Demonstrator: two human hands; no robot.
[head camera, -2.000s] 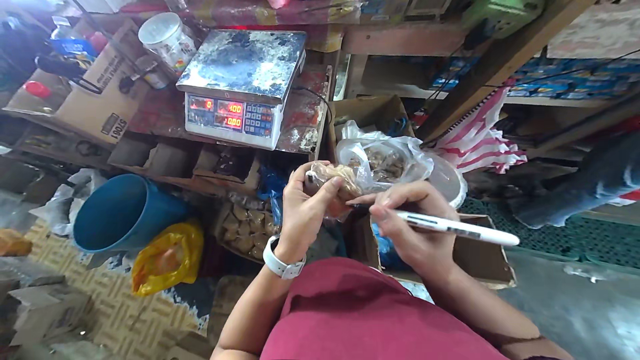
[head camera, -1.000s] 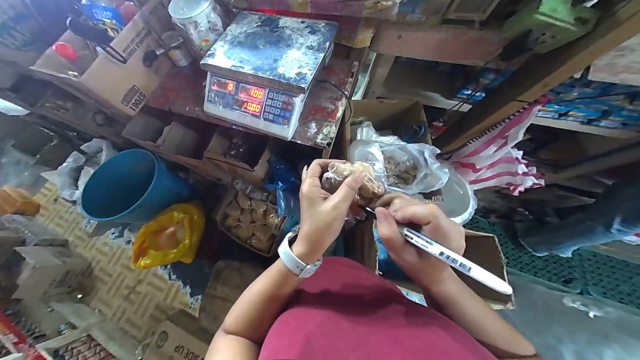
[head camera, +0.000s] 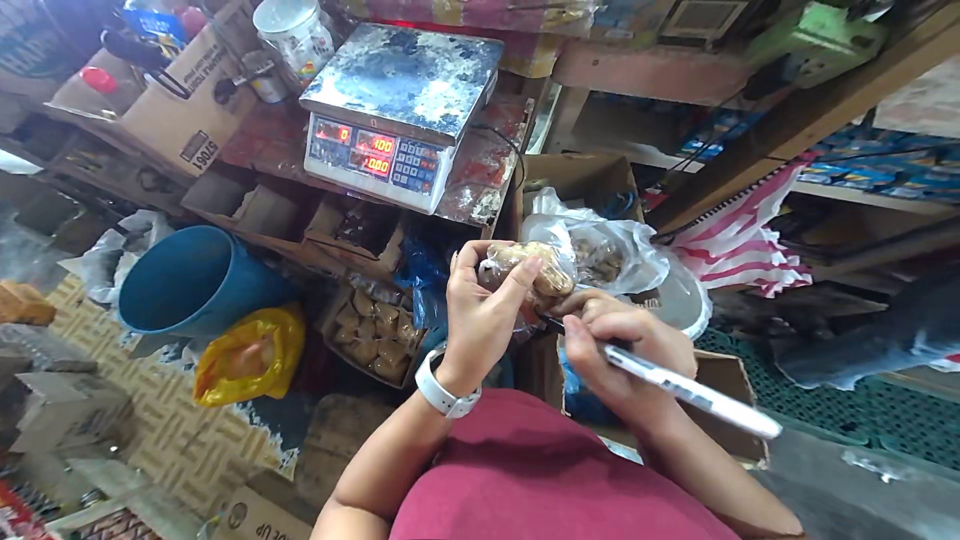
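Observation:
My left hand (head camera: 487, 307) grips a clear plastic bag of brownish-yellow pieces (head camera: 544, 266), the thumb lying across its top. In my right hand (head camera: 630, 345) is a white marker pen (head camera: 690, 390), its back end slanting down to the right. The dark tip of the pen is close to the underside of the bag; whether it touches cannot be told. Just beyond my hands lies an open translucent plastic bag (head camera: 600, 244) with brown pieces inside. A digital weighing scale (head camera: 401, 90) with lit red digits stands on the red counter, up and to the left.
A blue bucket (head camera: 180, 281) and a yellow plastic bag (head camera: 255, 356) stand at the left. Near my left hand, a cardboard box (head camera: 330, 334) holds several small packed bags. A red-and-white striped bag (head camera: 742, 232) hangs right of the open bag. Another cardboard box (head camera: 739, 367) sits beneath my right forearm.
The bag in my left hand shows more of its contents than two seconds ago. My right hand holds the marker throughout; the marker now slants more steeply down to the right.

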